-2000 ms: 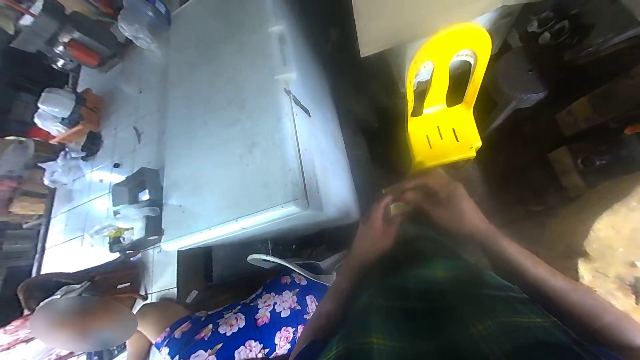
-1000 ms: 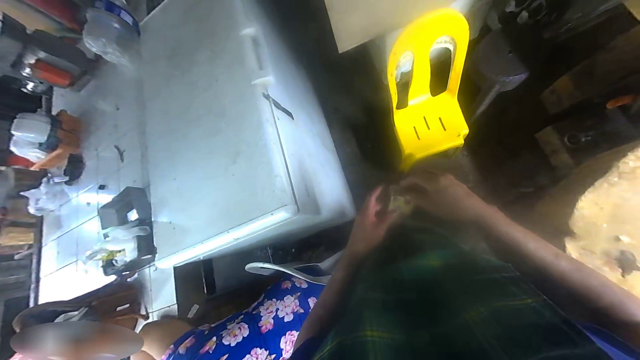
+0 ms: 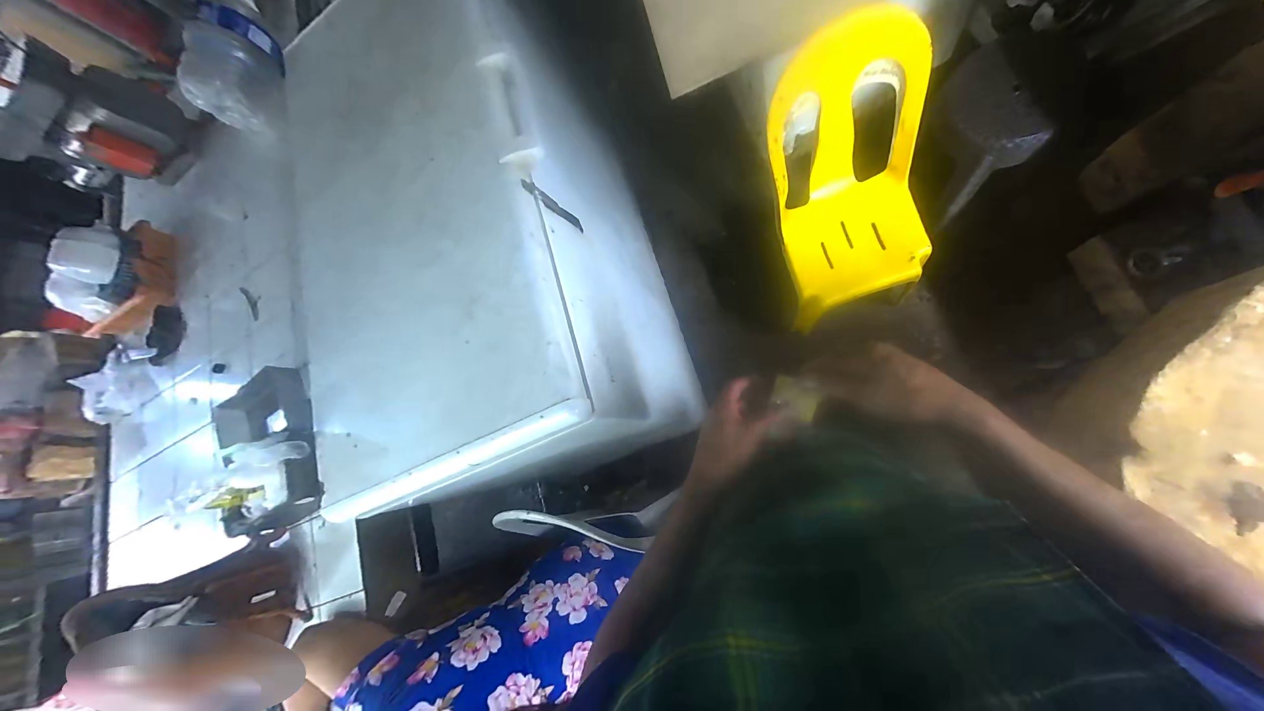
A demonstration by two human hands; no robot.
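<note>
Both my hands are together just above the green plaid cloth (image 3: 849, 573) at my front, blurred. Between them is a small pale yellowish item (image 3: 793, 398), too blurred to name. My left hand (image 3: 736, 425) touches its left side with bent fingers. On its other side, my right hand (image 3: 879, 385) has its fingers curled toward it; the fingertips are indistinct. Beyond the hands stands a small yellow plastic chair (image 3: 854, 222) with slots in its seat and two openings in its back.
A white chest freezer (image 3: 434, 227) fills the left middle, with a tiled counter (image 3: 158, 494) beyond. A person in a blue floral garment (image 3: 533, 612) sits at lower left near a white chair (image 3: 563, 520). A large wooden block (image 3: 1200, 425) stands at right.
My hands stay together around the small item, which shows more between them than two seconds ago. The view has shifted slightly.
</note>
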